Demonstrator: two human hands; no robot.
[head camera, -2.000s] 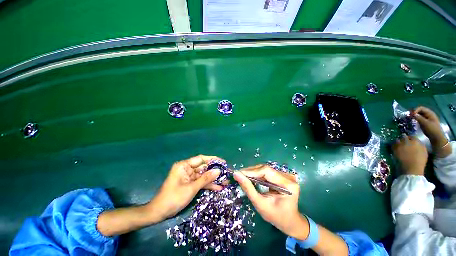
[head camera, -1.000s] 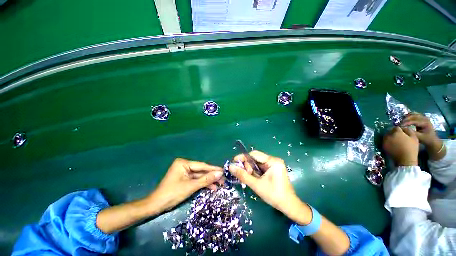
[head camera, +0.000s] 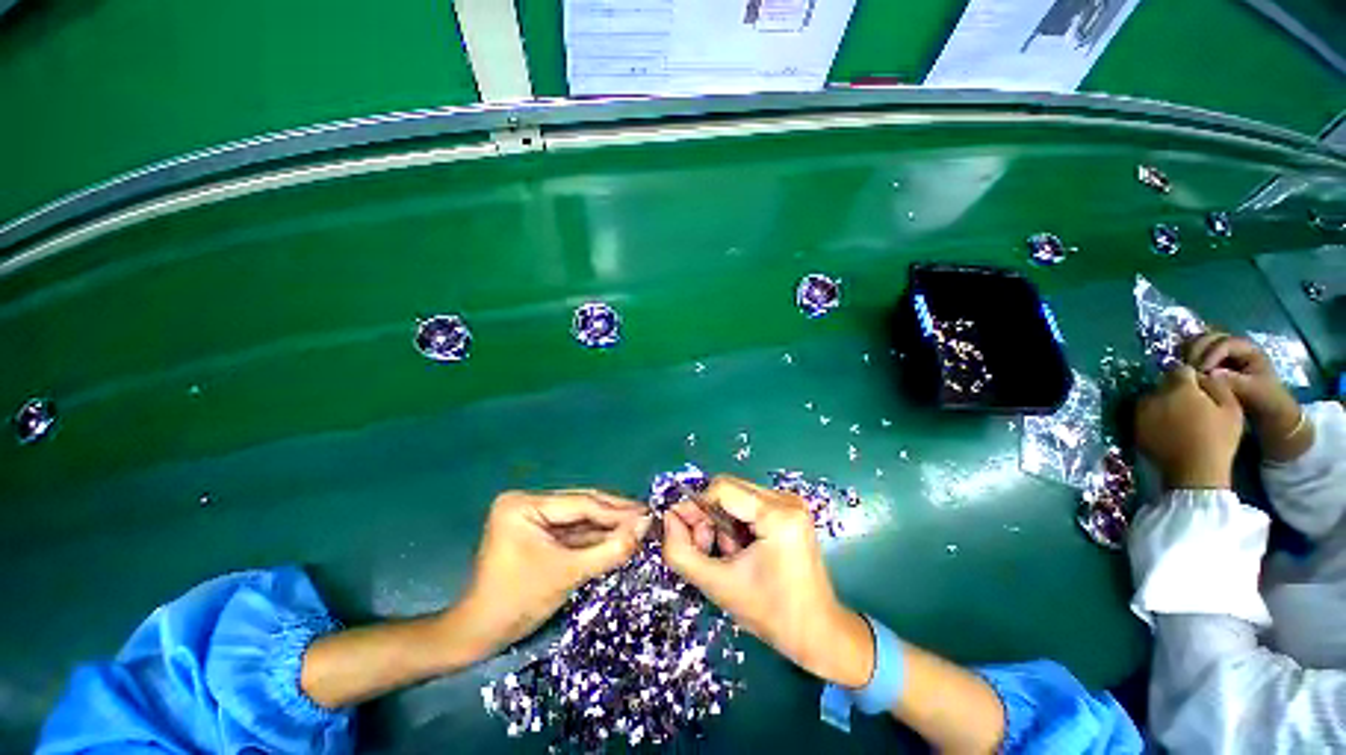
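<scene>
A round shiny silver-purple unit (head camera: 679, 484) lies just beyond my fingertips; I cannot tell if they touch it. My left hand (head camera: 549, 561) comes in from the left, thumb and forefinger pinched together; anything between them is too small to tell. My right hand (head camera: 756, 572), with a light blue wrist band, meets it fingertip to fingertip. A dark slim strip, seemingly the hand tool (head camera: 725, 521), shows partly hidden among its fingers. A loose glittering heap of small metal pieces (head camera: 627, 656) lies below both hands. A small cluster of parts (head camera: 816, 502) lies beyond my right hand.
Round units (head camera: 596, 325) are spaced along the green belt (head camera: 295, 295). Tiny pale specks lie right of centre. A black tray (head camera: 1019, 347) holds small gold-coloured parts. Beside it are a clear bag (head camera: 1066, 440) and stacked round units (head camera: 1107, 509). Another person's hands (head camera: 1199, 421) work at right.
The unit, held between my hands earlier, now shows beyond my fingertips. The tool has turned from jutting out to mostly hidden in my right hand. The belt units have shifted left in view.
</scene>
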